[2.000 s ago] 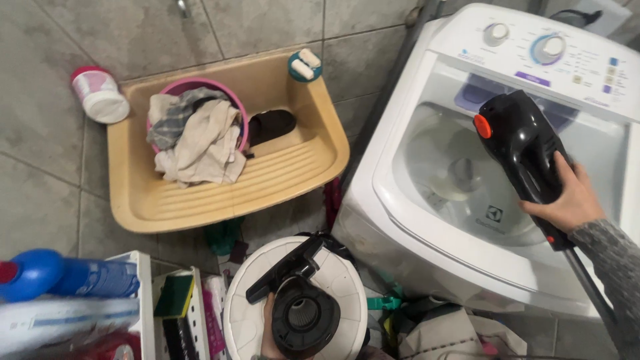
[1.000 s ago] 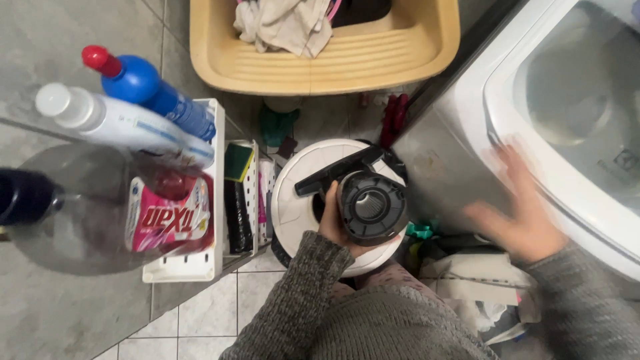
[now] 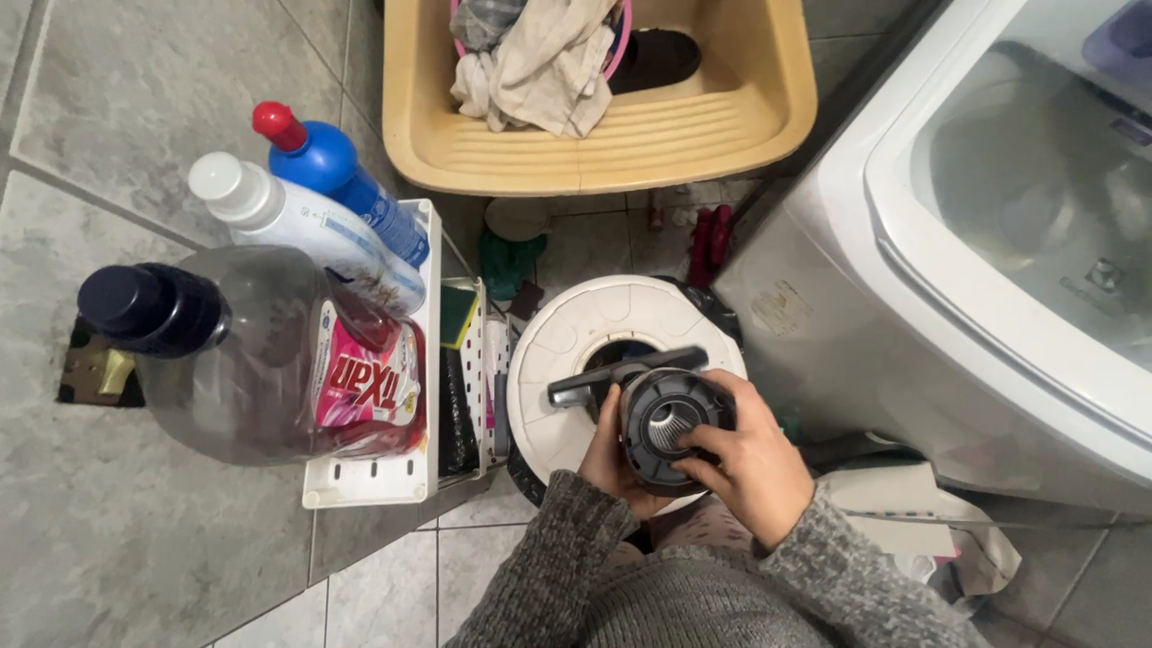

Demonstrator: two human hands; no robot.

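Observation:
My left hand [image 3: 615, 463] is wrapped around the side of a black vacuum cleaner dust cup [image 3: 664, 459], whose open end faces up and shows a pleated filter [image 3: 670, 423] inside. Thumb and fingers of my right hand [image 3: 751, 454] reach over the rim and touch the ring around the filter. A black floor nozzle [image 3: 585, 389] juts out beside the cup, over the round white lid [image 3: 553, 342] of a bin with a dark hole at its centre. How the nozzle is joined to the cup is hidden.
A beige laundry sink [image 3: 594, 171] holds crumpled cloths [image 3: 549, 72] in a pink basin. On the left, a white rack [image 3: 369, 486] carries a Tixan bottle [image 3: 243, 360], a white bottle [image 3: 315, 225] and a blue bottle [image 3: 333, 162]. The washing machine [image 3: 810, 243] stands at right, fabric [image 3: 882, 504] below it.
The black vacuum body that my right hand held over the washing machine is out of view. My right hand has come across to the dust cup in my left. The view has shifted down and left.

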